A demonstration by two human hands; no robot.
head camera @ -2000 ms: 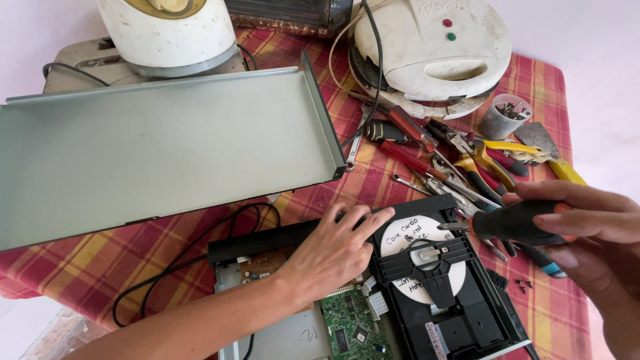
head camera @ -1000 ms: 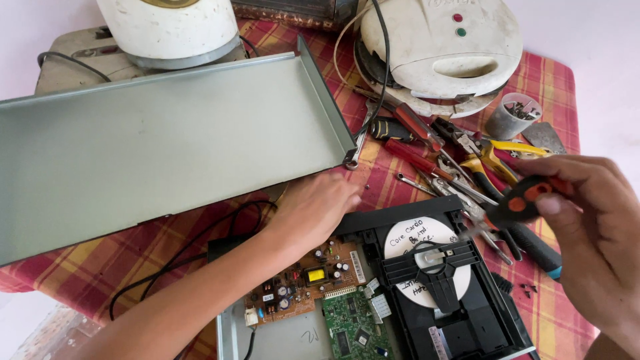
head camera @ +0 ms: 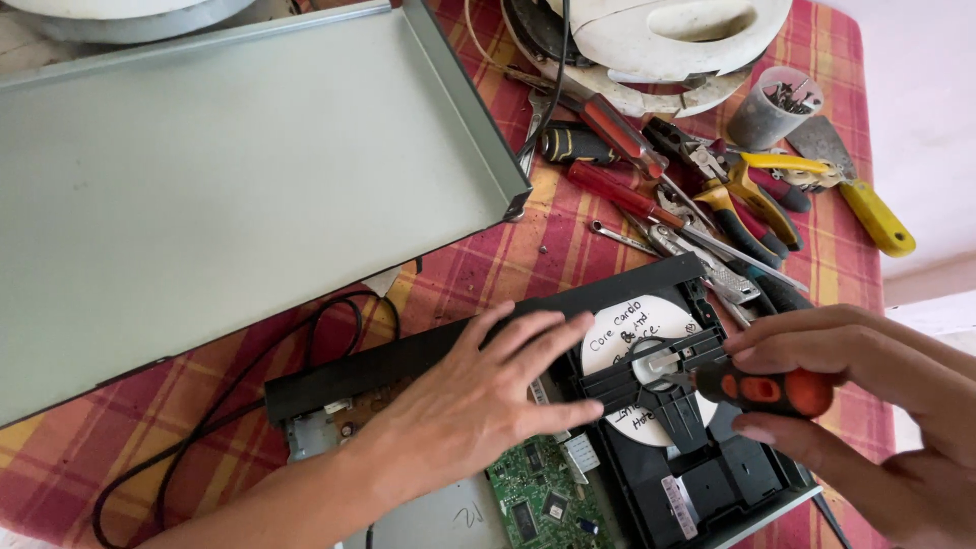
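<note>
An opened disc player [head camera: 473,328] lies at the bottom centre, its green circuit board [head camera: 545,496] and black disc drive [head camera: 724,473] exposed. A white disc [head camera: 610,328] with handwriting sits under the drive's black clamp bracket [head camera: 679,419]. My left hand [head camera: 488,389] is spread over the player, fingers apart, holding nothing, its fingertips near the disc's left side. Between the fingers and thumb of my right hand [head camera: 862,381] is a short screwdriver with a black and orange handle [head camera: 766,389]. Its tip points left at the bracket's round centre; whether they touch is unclear.
A large metal cover [head camera: 252,183] lies at the upper left, a black cable [head camera: 191,442] below it. Behind the player are red-handled screwdrivers [head camera: 618,194], pliers [head camera: 751,202], a yellow-handled scraper [head camera: 877,217] and a cup of screws [head camera: 774,110]. A white appliance [head camera: 671,46] stands behind them.
My left hand has come back from beyond the player's rear edge to above the player. My right hand has brought the screwdriver left, over the clamp bracket.
</note>
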